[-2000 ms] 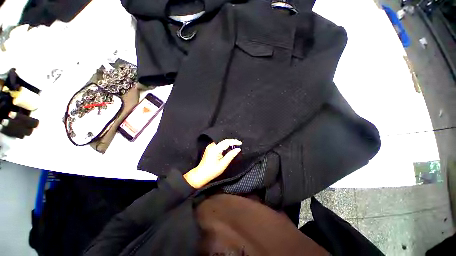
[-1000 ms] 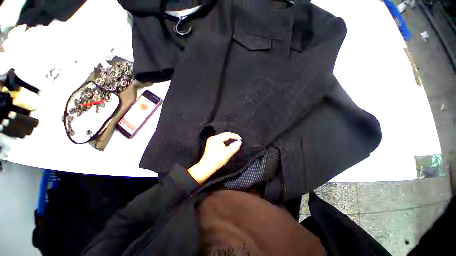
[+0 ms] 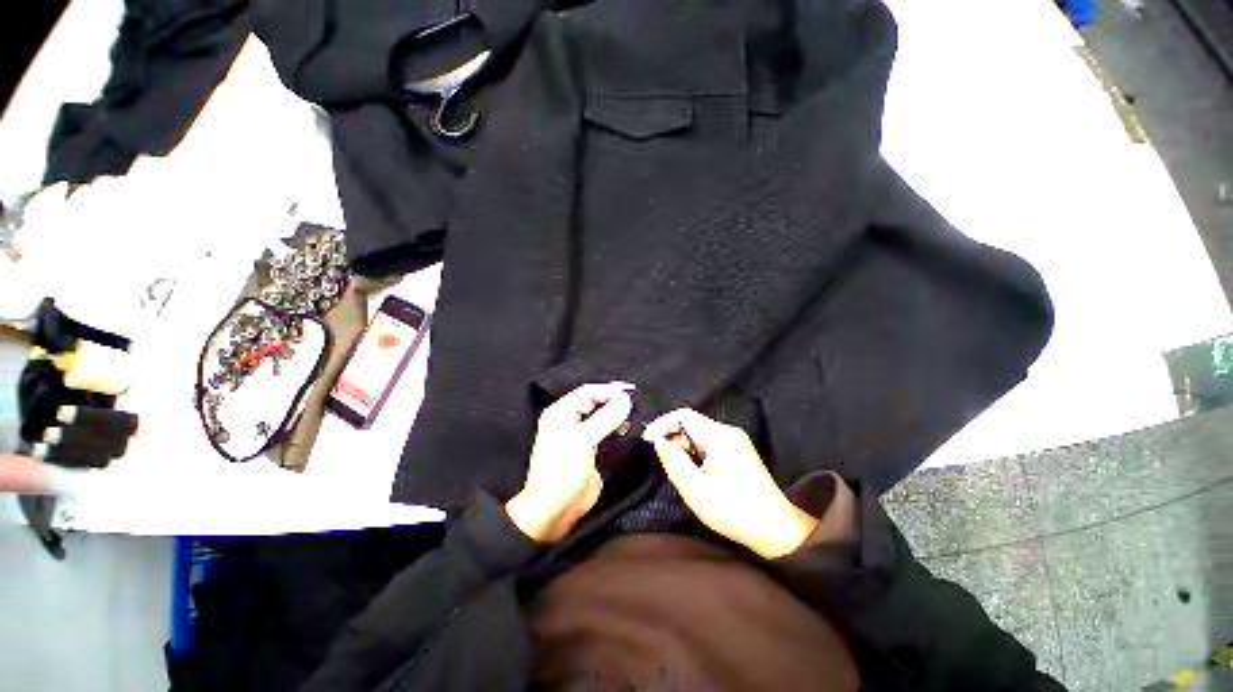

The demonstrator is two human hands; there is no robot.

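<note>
A dark jacket (image 3: 676, 257) lies over the table edge in front of me. My left hand (image 3: 573, 453) pinches the end of its sleeve cuff (image 3: 595, 379) between thumb and fingers. A small dark shiny spot, perhaps a button, shows at its fingertips. My right hand (image 3: 717, 480) is just to the right, thumb and fingertips pinched together close to the cuff. A needle or thread between the fingers is too small to make out. Patterned lining (image 3: 655, 511) shows below the hands.
An oval tray (image 3: 254, 435) with metal buttons, a button pile (image 3: 308, 270) and a smartphone (image 3: 381, 362) lie left on the white table (image 3: 1068, 243). A second dark jacket (image 3: 385, 176) with a hanger (image 3: 454, 114) lies beyond. Another person's blurred hand (image 3: 20, 473) shows at the left edge.
My right hand has come into view from the right and is now beside my left hand at the cuff. Another person's hand has appeared at the left edge. The view has shifted slightly.
</note>
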